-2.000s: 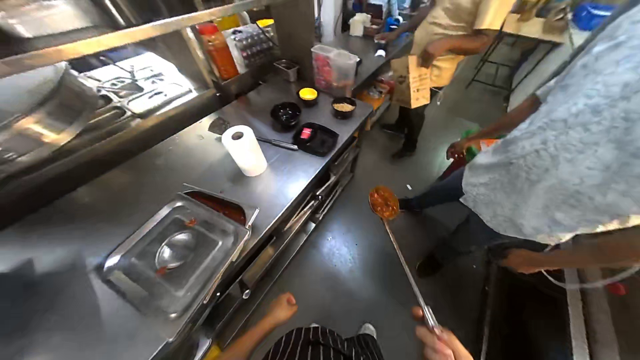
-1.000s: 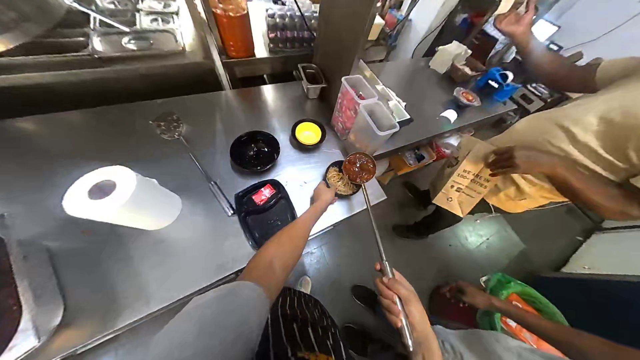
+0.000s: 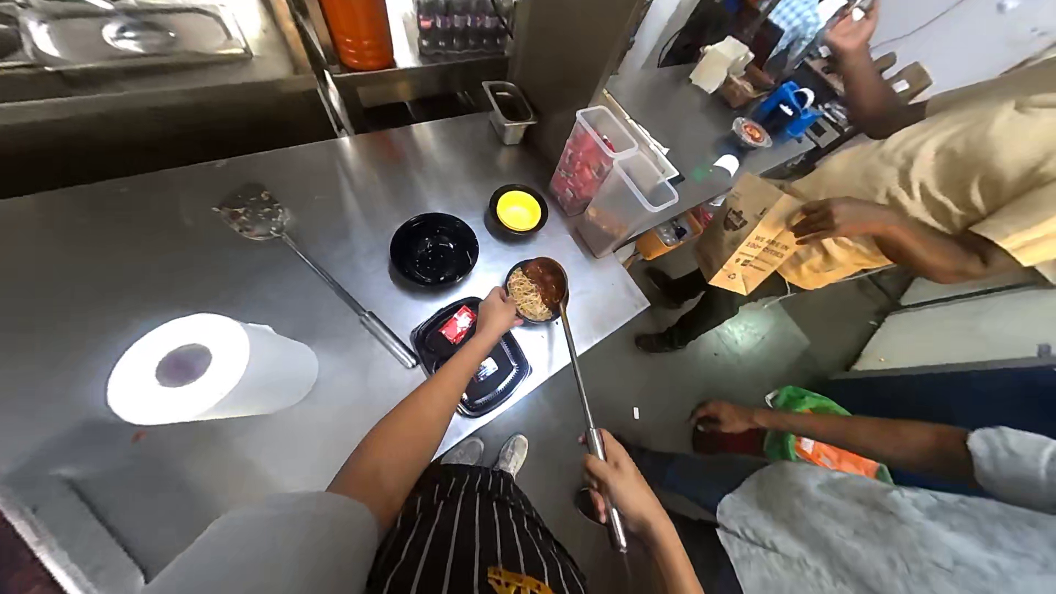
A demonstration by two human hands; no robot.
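Observation:
My right hand (image 3: pixel 619 487) grips the steel handle of a long ladle (image 3: pixel 547 282), whose bowl holds red-brown sauce. The ladle's bowl overlaps the right part of a black bowl of noodles (image 3: pixel 528 297). At that bowl's left rim are the fingers of my left hand (image 3: pixel 498 313); the thumb is partly hidden. Below my left forearm and wrist lies a black plastic tray (image 3: pixel 503 375) with a red packet (image 3: pixel 458 324). An empty-looking black bowl (image 3: pixel 434 249) stands to the left, and a small black bowl with a yellow inside (image 3: pixel 519 209) sits behind the noodles.
On the steel counter are a paper roll (image 3: pixel 272 371) and a long-handled spatula (image 3: pixel 330 280). Plastic containers (image 3: pixel 623 206) and a steel pan (image 3: pixel 510 111) stand behind. At right, one person holds a paper bag (image 3: pixel 747 235); another person's arm (image 3: pixel 858 437) reaches near a green bag.
The sauce-filled ladle, over the floor two seconds ago, is now at the noodle bowl. My left hand has moved from low in view to that bowl's rim. The view has moved closer over the counter.

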